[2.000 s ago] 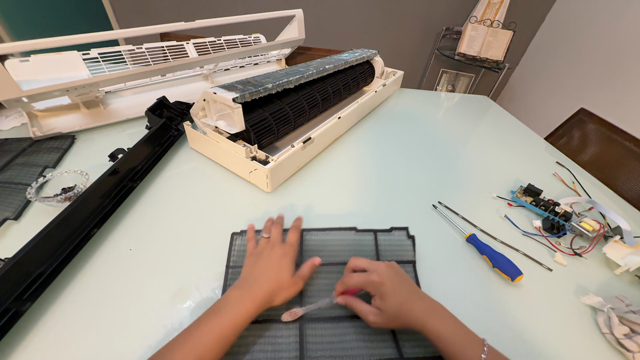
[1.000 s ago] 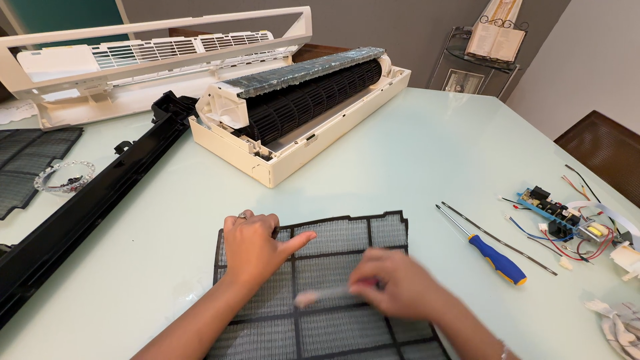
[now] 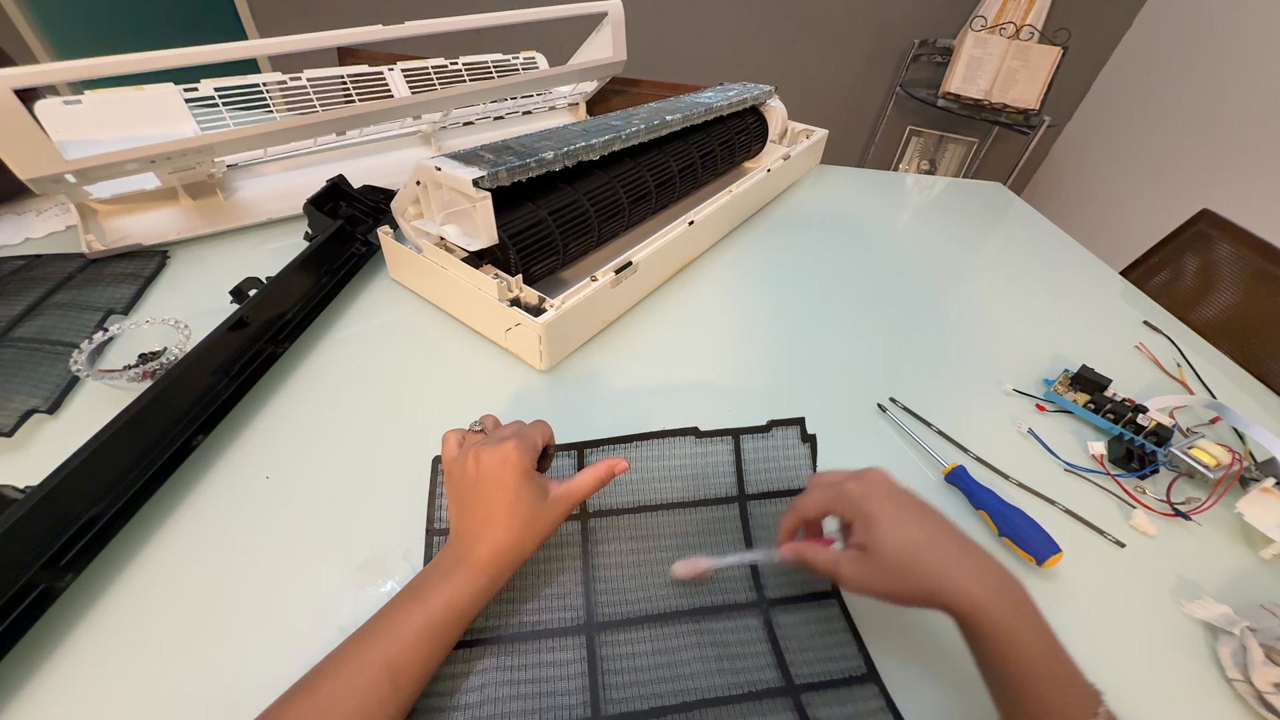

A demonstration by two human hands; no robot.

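Observation:
A black-framed mesh air filter (image 3: 660,560) lies on the pale glass table in front of me. My left hand (image 3: 510,490) rests at its upper left, fingers curled at the top edge and thumb stretched out over the mesh. Blurred by motion, my right hand (image 3: 875,535) grips the handle of a small brush, seemingly a toothbrush (image 3: 735,560), whose pinkish head is over the middle of the filter. Whether the bristles touch the mesh cannot be told. A blue and yellow screwdriver (image 3: 1000,515) lies right of the filter, beside a thin dark strip (image 3: 1010,475).
Beyond the filter stands an air conditioner base (image 3: 600,300) with a black blower wheel (image 3: 640,190). A long black plastic part (image 3: 200,390), another mesh filter (image 3: 50,320) and a beaded bracelet (image 3: 130,350) lie left; a white housing (image 3: 300,200) behind. Right: circuit board with wires (image 3: 1115,410), crumpled cloth (image 3: 1250,650).
My left hand has gone from lying flat with spread fingers to curled at the filter's top edge. The filter has shifted slightly left and turned a little. My right hand still holds the brush.

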